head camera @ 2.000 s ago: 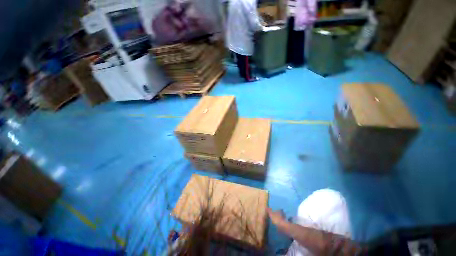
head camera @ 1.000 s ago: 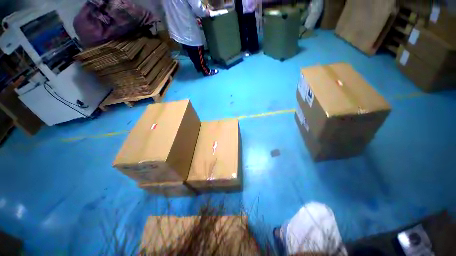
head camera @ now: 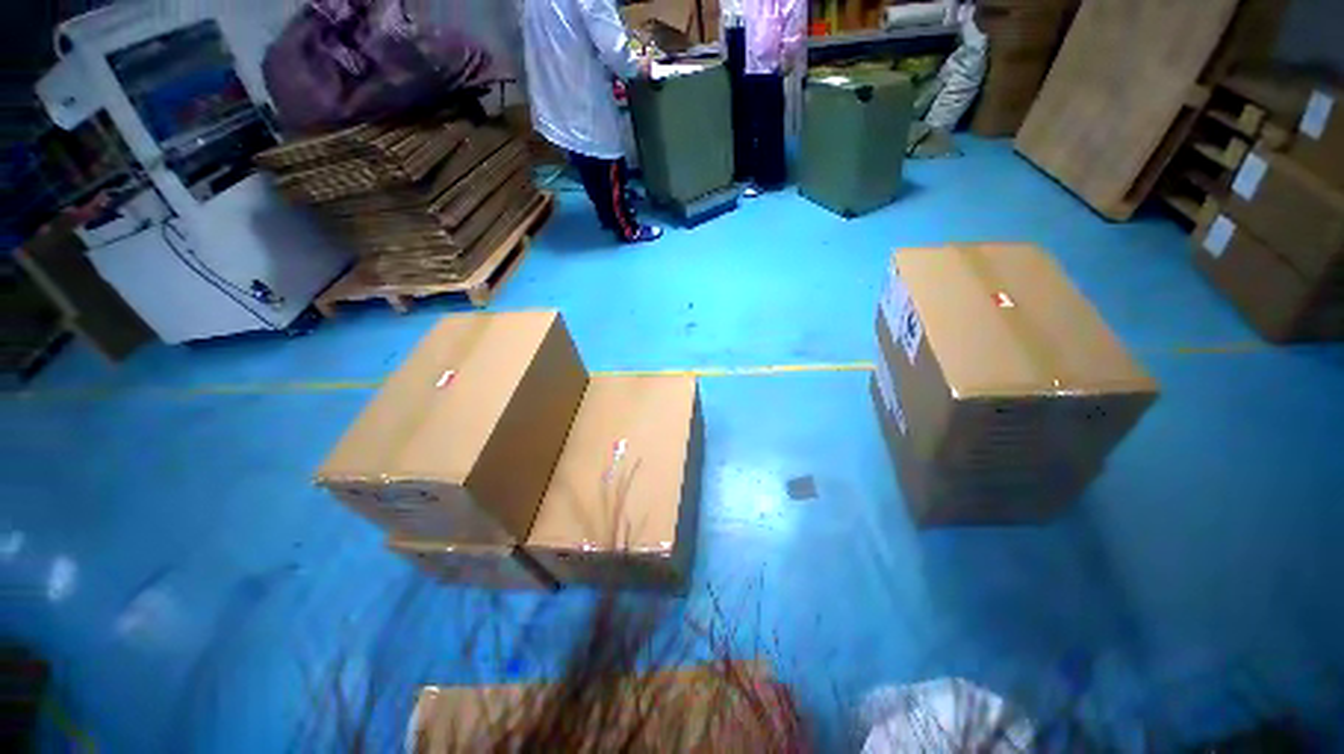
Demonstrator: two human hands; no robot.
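No hand is in view. A brown carton [head camera: 487, 719] lies nearest, at the bottom edge, partly cut off and partly covered by dark hair strands. Ahead of it, a taped carton [head camera: 457, 395] with a small red-and-white sticker sits on top of another carton. A single lower carton [head camera: 622, 479] stands against their right side, also with a red-and-white sticker. A stack of cartons [head camera: 1017, 332] stands to the right, with a sticker on top and white labels on its left side.
The blue floor [head camera: 796, 589] has a yellow line. At the back are a white machine [head camera: 221, 273], flattened cardboard on a pallet [head camera: 428, 221], a person in a white coat [head camera: 575, 89], another in pink [head camera: 770, 44] and green bins [head camera: 855, 140]. White fabric [head camera: 943, 719] shows at the bottom.
Two seconds ago a hand and forearm were beside the nearest carton; now neither shows. The view has shifted, and the nearest carton sits lower, mostly cut off.
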